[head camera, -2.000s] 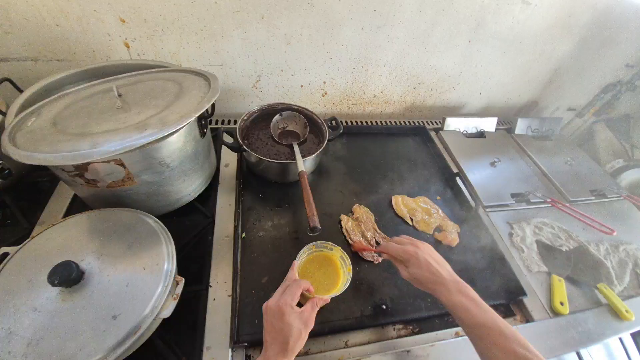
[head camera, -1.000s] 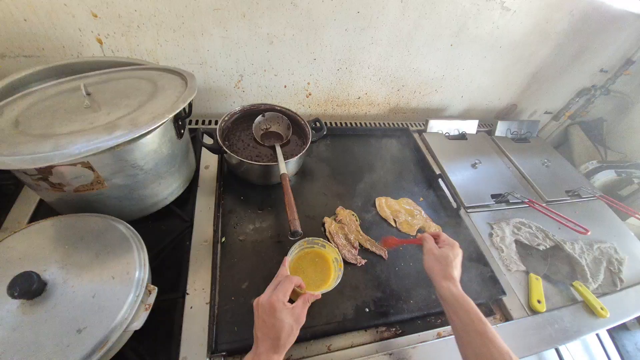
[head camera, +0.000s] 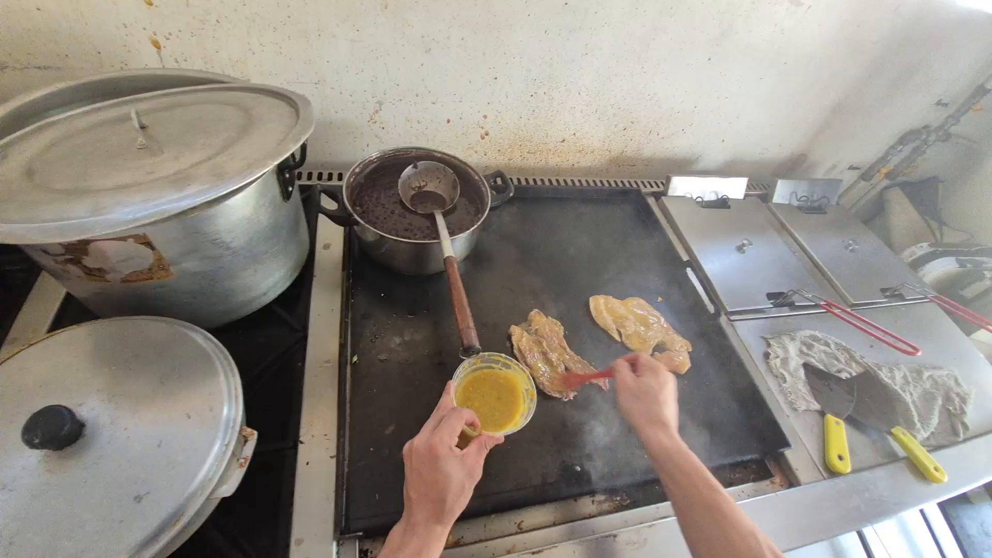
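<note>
My left hand (head camera: 446, 457) holds a small clear bowl of yellow sauce (head camera: 493, 397) tilted over the front of the black griddle (head camera: 418, 457). Pinched in my right hand (head camera: 647, 391) is a red utensil (head camera: 589, 377), whose tip rests at the lower end of the nearer piece of meat (head camera: 542, 349); whether it is a brush or a spoon I cannot tell. A second, paler piece of meat (head camera: 639, 329) lies flat to the right, behind my right hand. Both pieces look glossy. Light smoke rises from the griddle.
A steel pot of dark beans (head camera: 415, 252) sits at the griddle's back left, a ladle (head camera: 459, 298) across its rim. Large lidded aluminium pots (head camera: 201, 271) stand left. At right are lidded fryers (head camera: 744, 256) with red-handled baskets, a cloth (head camera: 938, 387) and yellow-handled spatulas (head camera: 837, 446).
The red utensil has moved from the gap between the two pieces of meat, near the paler one, onto the nearer piece. My left hand still holds the bowl.
</note>
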